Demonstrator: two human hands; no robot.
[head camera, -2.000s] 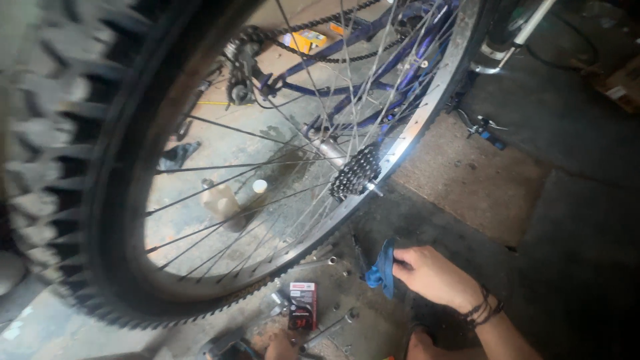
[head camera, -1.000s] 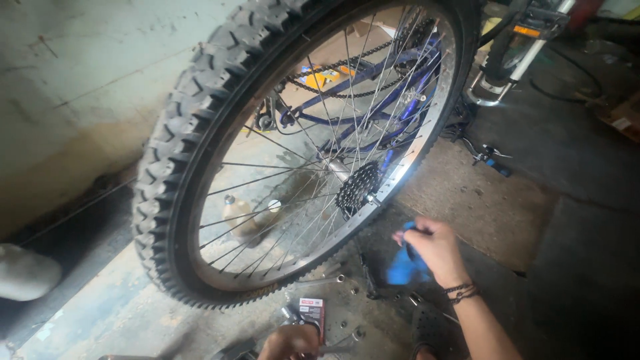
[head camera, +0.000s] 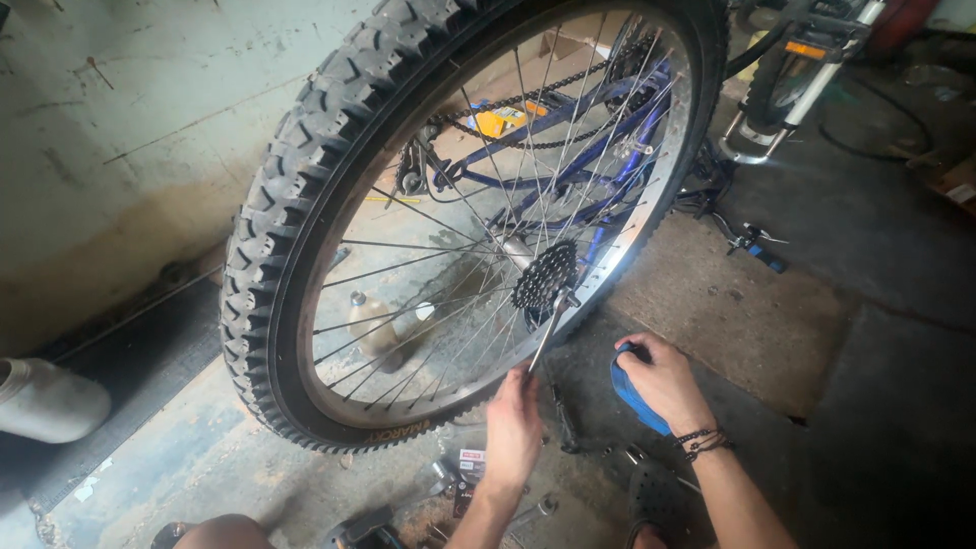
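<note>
A bicycle wheel with a knobby tire (head camera: 263, 252) stands tilted before me, its rear cassette (head camera: 546, 276) facing my side. My left hand (head camera: 515, 427) grips the handle of a metal wrench (head camera: 546, 341), whose head sits at the axle end by the cassette. To the right of the wheel, my right hand (head camera: 662, 381) holds a blue cloth (head camera: 634, 396) that hangs below the fingers. A dark bracelet is on that wrist.
Behind the wheel lie a blue bicycle frame (head camera: 602, 175) with its chain and a plastic bottle (head camera: 374, 332). Below are a small box (head camera: 471, 465), another wrench (head camera: 534, 515) and loose parts. A brake lever (head camera: 755, 236) lies right; a white container (head camera: 49, 400) is at left.
My left hand has come up from the floor area near the box and now holds a wrench at the axle. The blue cloth remains in my right hand. The view has shifted.
</note>
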